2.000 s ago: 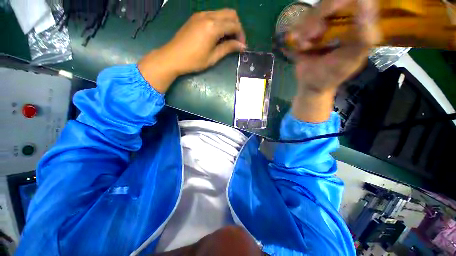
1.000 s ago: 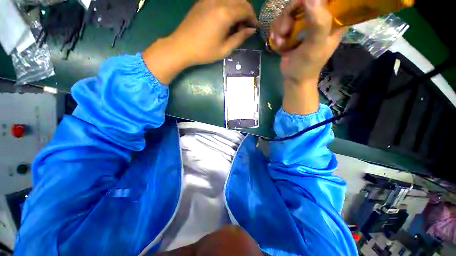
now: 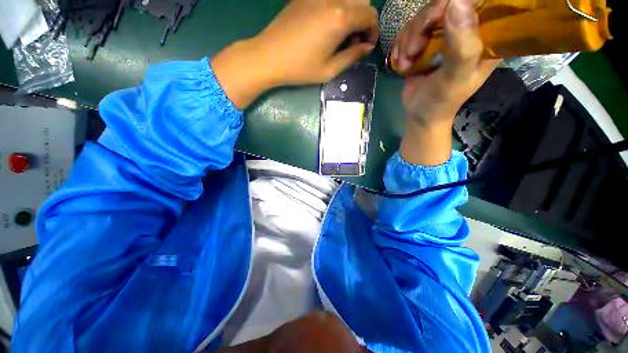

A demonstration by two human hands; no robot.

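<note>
An open phone unit (image 3: 347, 134) lies lengthwise on the green bench mat, with its white battery (image 3: 343, 132) showing. My left hand (image 3: 313, 41) is over the phone's far end, fingers curled; I cannot tell if its fingertips hold anything. My right hand (image 3: 441, 62) is shut around the yellow-orange electric screwdriver (image 3: 530, 29), just right of the phone's far end. The driver's tip is hidden by my fingers. A round screw dish (image 3: 399, 21) lies beyond, partly covered by my right hand.
Black adhesive pieces (image 3: 93, 24) and a clear plastic bag (image 3: 43, 62) lie at the far left. A black phone tray (image 3: 551, 162) is at the right. The screwdriver's black cord (image 3: 441, 187) crosses my right sleeve. A machine panel with a red button (image 3: 18, 163) is at the left.
The right hand and driver swung in from a blurred position and steadied beside the phone's far end. The left hand moved right, over that end.
</note>
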